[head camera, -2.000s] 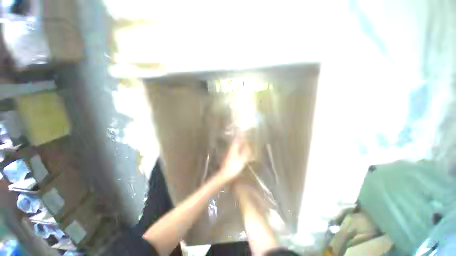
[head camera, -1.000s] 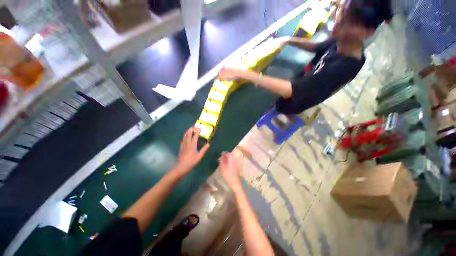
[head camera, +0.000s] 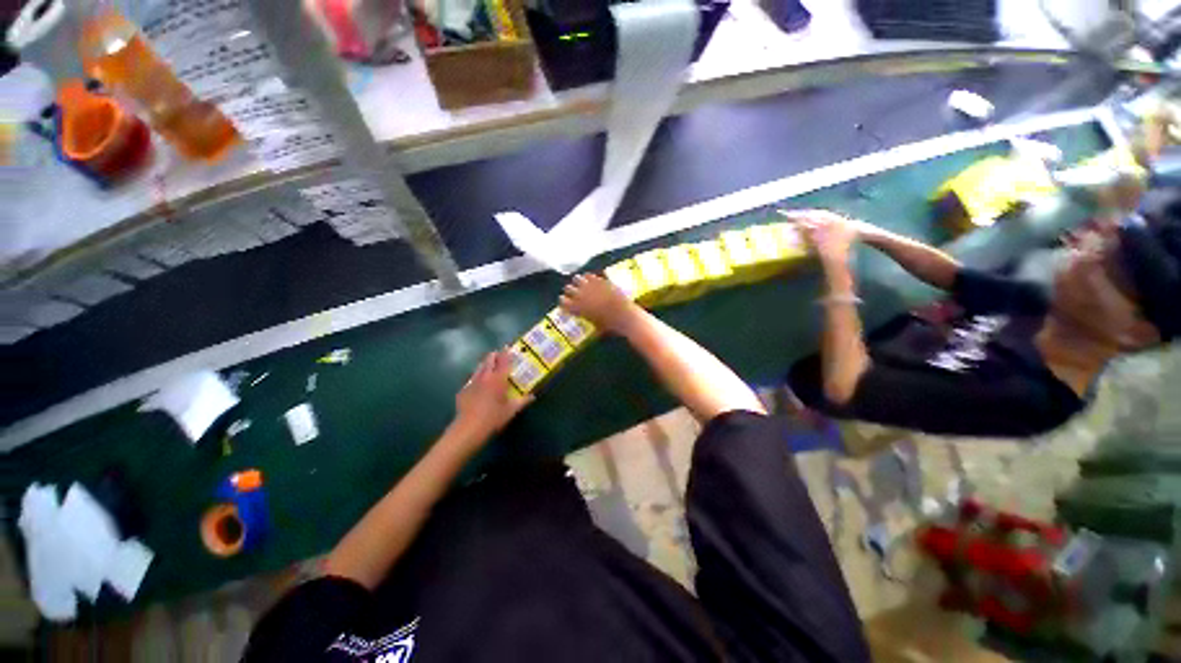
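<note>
A long curved row of small yellow product boxes (head camera: 701, 264) with white labels lies on the green bench (head camera: 389, 447). My left hand (head camera: 488, 394) presses on the near left end of the row. My right hand (head camera: 598, 302) is on the row a few boxes further along. Between my hands a short section of product boxes (head camera: 547, 343) shows its labels upward. Both hands grip this section from its two ends. My fingertips are partly blurred.
Another person (head camera: 965, 337) has hands at the row's far end. A white label strip (head camera: 635, 117) hangs onto the bench edge. A tape roll (head camera: 233, 516), loose white sheets (head camera: 80, 550) and scraps lie at left. More yellow boxes (head camera: 995, 189) lie at far right.
The view has turned from the lined carton to the bench. My right hand has moved from beside the bench onto the row. My left hand is now at the row's end.
</note>
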